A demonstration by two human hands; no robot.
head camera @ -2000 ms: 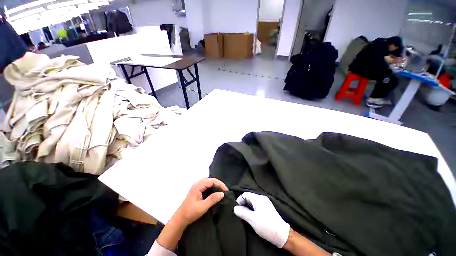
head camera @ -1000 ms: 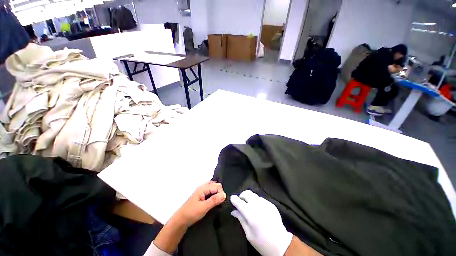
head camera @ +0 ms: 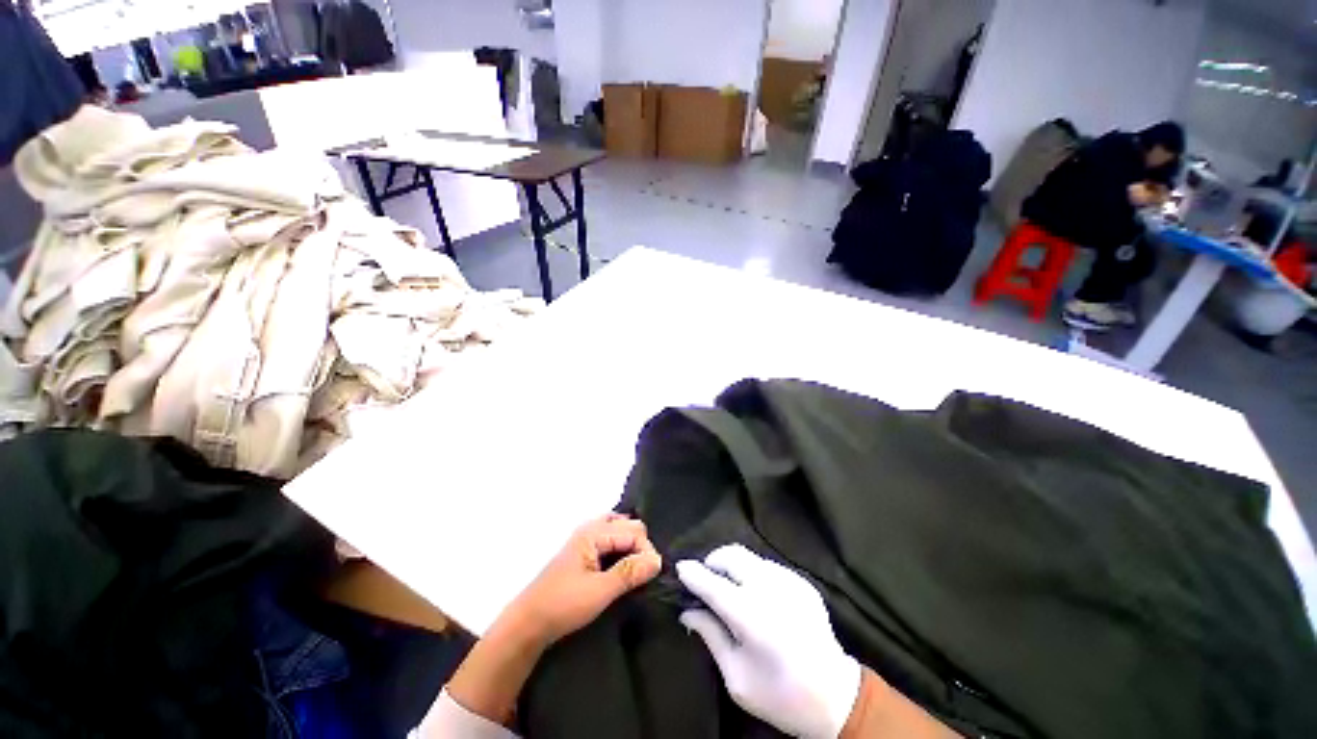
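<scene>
A dark green garment lies spread over the white table, its near part hanging toward me. My bare left hand pinches an edge of the cloth between thumb and curled fingers. My right hand, in a white glove, is just right of it, fingers bent over the cloth with the fingertips at the same edge. Whether the gloved hand holds a small tool is not clear; something dark shows under its fingers.
Cream garments are heaped left of the table, with a dark green pile at the lower left. A dark-topped folding table, black bundle and red stool with a seated person stand behind.
The gloved right hand moved slightly off the edge and is now back close to the left hand. The left hand still pinches the cloth, which has shifted slightly.
</scene>
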